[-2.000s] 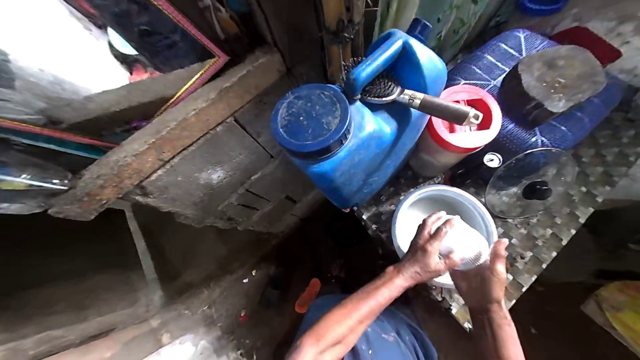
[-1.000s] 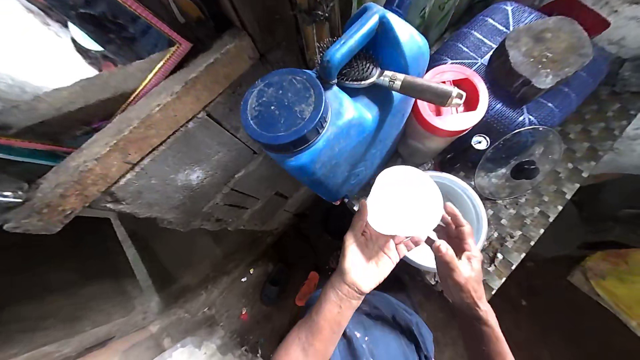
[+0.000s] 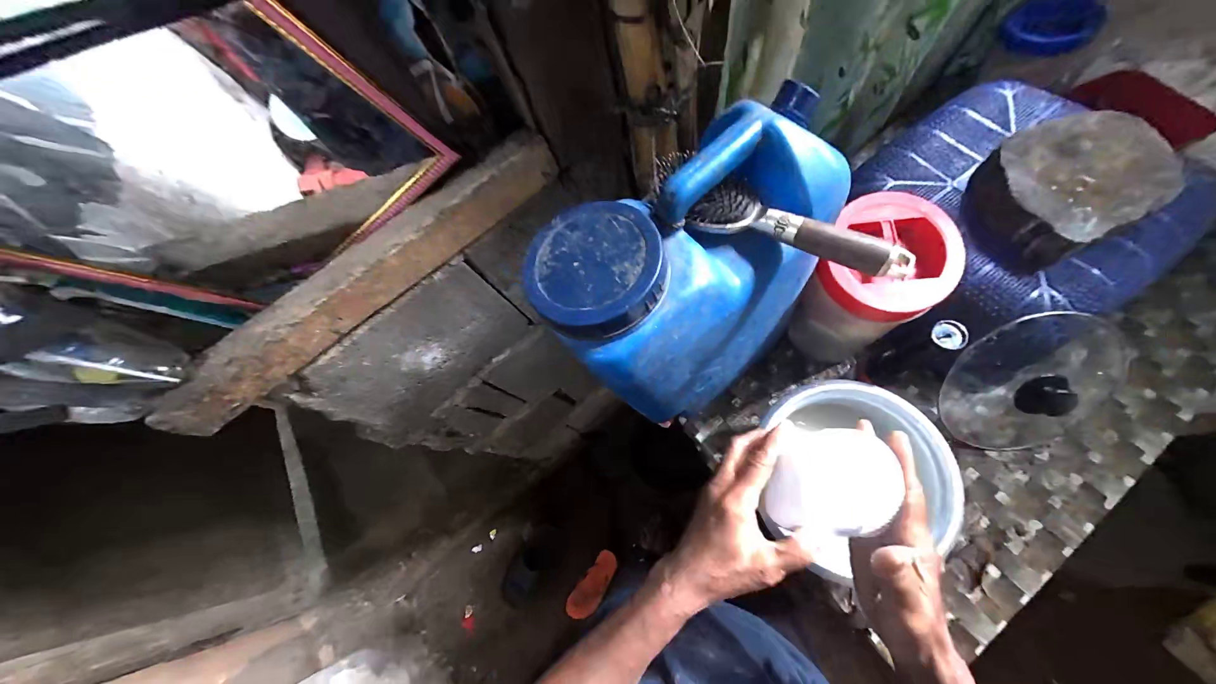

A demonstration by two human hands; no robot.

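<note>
Between my two hands is a round white object [image 3: 836, 480], overexposed, perhaps a small bowl or a lid. My left hand [image 3: 731, 522] grips it from the left, thumb along its near edge. My right hand [image 3: 898, 560] holds its right side, fingers wrapped behind it. Both hands are over a pale plastic basin [image 3: 945, 475] on a table's patterned cover. What lies at the basin's bottom is mostly hidden by the hands and the white object.
Behind the basin stand a blue jerrycan [image 3: 703, 323], a hairbrush [image 3: 817, 237] resting on it, and a red-rimmed container [image 3: 836, 294]. A glass lid [image 3: 997, 399] lies to the right, near a blue woven item [image 3: 931, 142]. A framed mirror [image 3: 442, 157] leans at left.
The white object was raised on my left palm at the basin's left a second ago. It is now lower and over the basin, with both hands around it.
</note>
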